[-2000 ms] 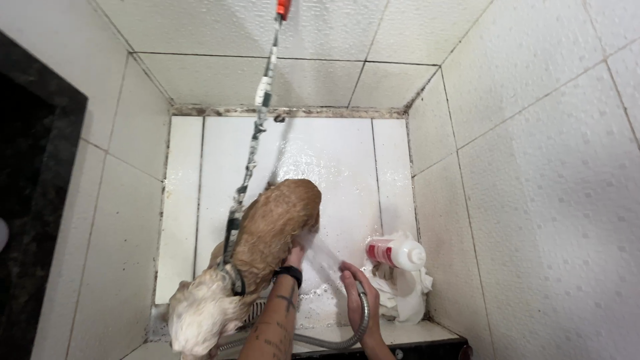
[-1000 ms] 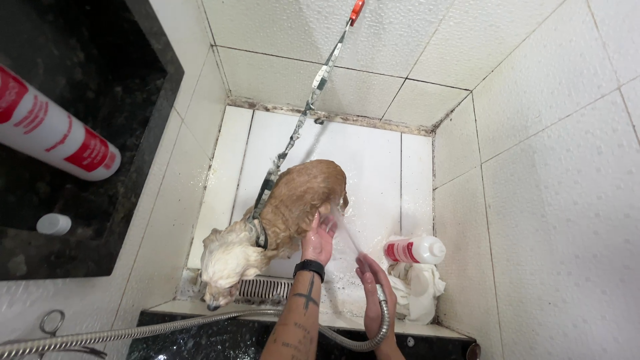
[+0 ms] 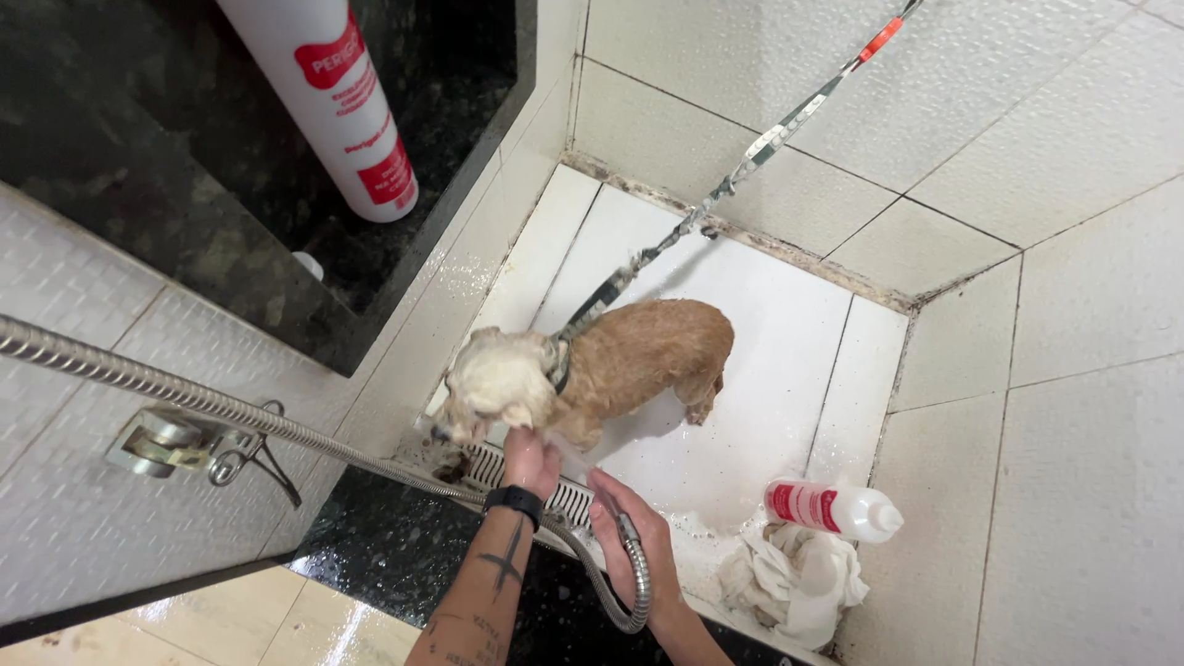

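Observation:
A wet dog [image 3: 647, 356] with a brown body and cream head stands in a white tiled basin, facing left. A collar and taut leash [image 3: 684, 227] run from its neck to the upper right. My left hand [image 3: 532, 462], below a black wristband, is at the dog's chin or throat; its fingertips are partly hidden, so its grasp is unclear. My right hand [image 3: 634, 536] is closed around the end of a flexible metal shower hose [image 3: 638, 564], with water spraying toward the dog's front. A slotted drain grate [image 3: 569, 499] lies beneath my hands.
A white and red bottle [image 3: 828, 509] lies by a crumpled wet cloth [image 3: 795, 583] at the basin's right front. Another bottle [image 3: 356, 111] is in the dark stone recess, upper left. The hose crosses in front of a metal wall bracket [image 3: 162, 442]. Tiled walls border the basin.
My left hand has moved from the dog's belly to its chin or throat. The water spray has shifted from the dog's underside toward its front. The view has swung left.

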